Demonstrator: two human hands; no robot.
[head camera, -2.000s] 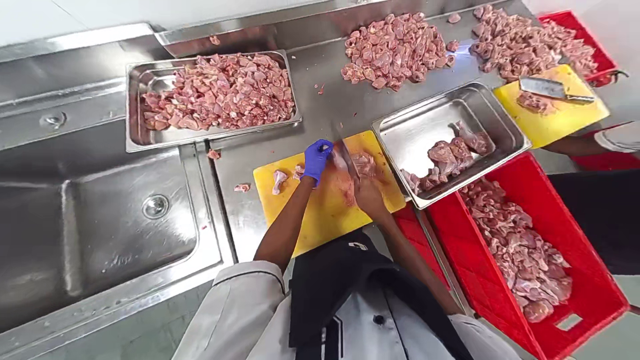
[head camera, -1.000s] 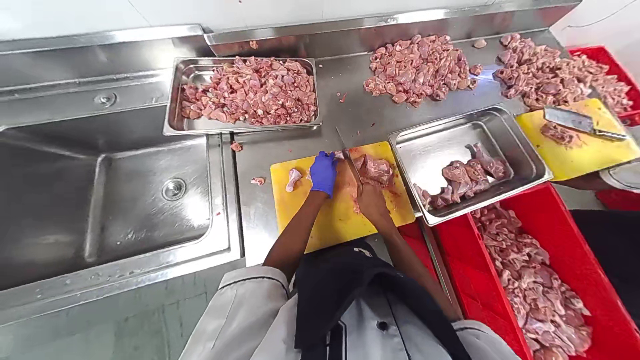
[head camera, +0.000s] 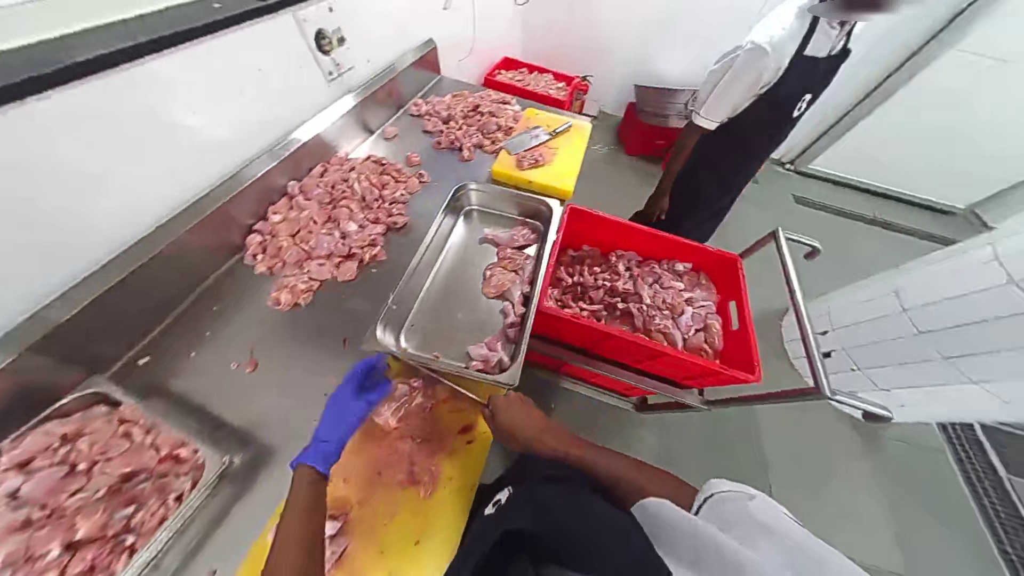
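My left hand (head camera: 350, 406), in a blue glove, is at the upper left of the yellow cutting board (head camera: 384, 512), beside a piece of raw meat (head camera: 400, 402). Whether its fingers hold the meat I cannot tell. My bare right hand (head camera: 516, 422) is closed around the handle of a knife (head camera: 444, 382), whose thin blade runs up and left along the near rim of a steel pan (head camera: 436, 272). Raw meat pieces (head camera: 506, 280) lie along that pan's right side. More meat (head camera: 334, 532) shows at the board's lower left, partly behind my forearm.
Piles of cut meat (head camera: 336, 216) lie on the steel table. A full pan (head camera: 88, 488) is lower left. A red crate of meat (head camera: 640, 296) rests on a trolley (head camera: 808, 320) at right. Farther off, a cleaver (head camera: 528, 140) lies on another yellow board (head camera: 564, 164), near a standing person (head camera: 744, 120).
The view has swung far to the right. My gloved hand, on the board by the meat before, is now at the board's upper left edge. The knife stays in my right hand.
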